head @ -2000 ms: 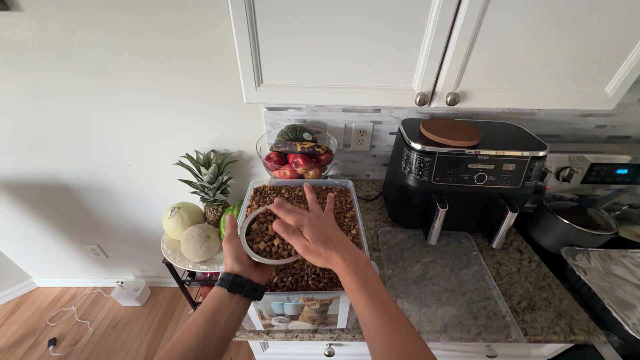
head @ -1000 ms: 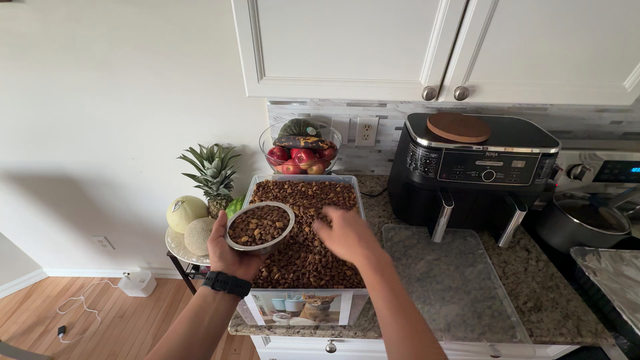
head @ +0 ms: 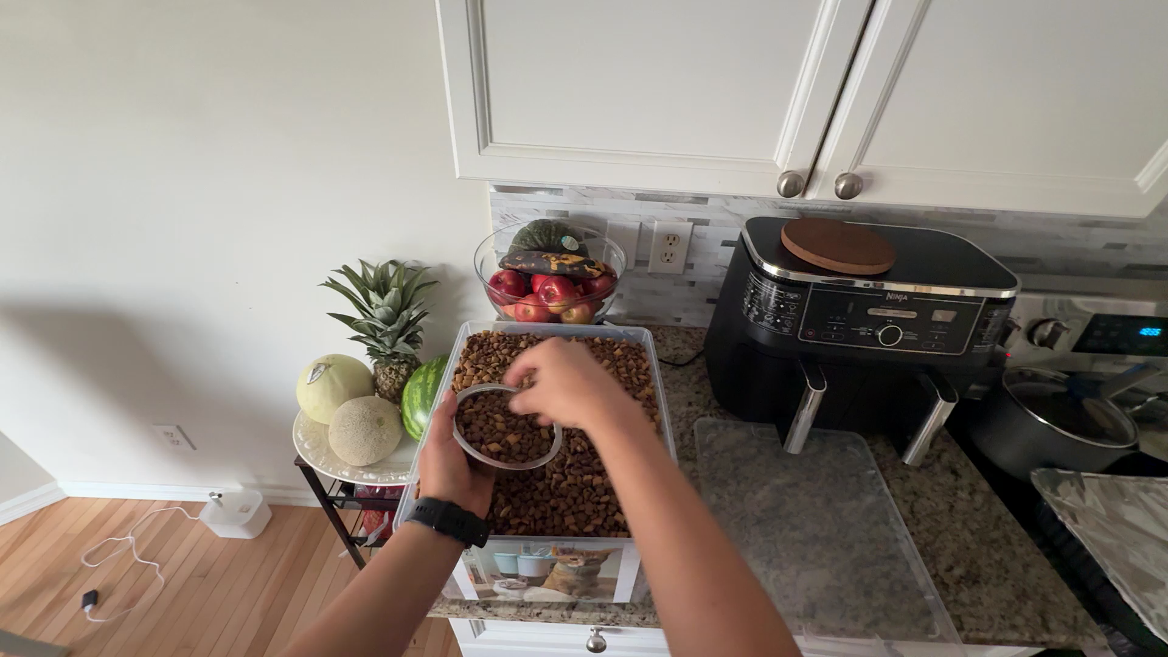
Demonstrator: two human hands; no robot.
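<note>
A clear plastic bin (head: pixel 664 401) full of brown kibble (head: pixel 584 493) stands on the granite counter. My left hand (head: pixel 449 461), with a black watch at the wrist, holds a round plastic container (head: pixel 553 449) by its left side, above the bin's left half. Kibble fills much of the container. My right hand (head: pixel 561 383) is over the container's upper right rim, fingers curled and pointing down toward the kibble; whether anything is between the fingertips is hidden.
Behind the bin stands a glass bowl (head: pixel 616 265) of apples. Melons and a pineapple (head: pixel 388 315) are at the left. On the right are a black Ninja air fryer (head: pixel 876 319), a clear plastic lid (head: pixel 812 520) lying flat, and a pot (head: pixel 1058 429) on the stove.
My right hand has moved from over the kibble right of the container to the container's rim. The container is still in my left hand.
</note>
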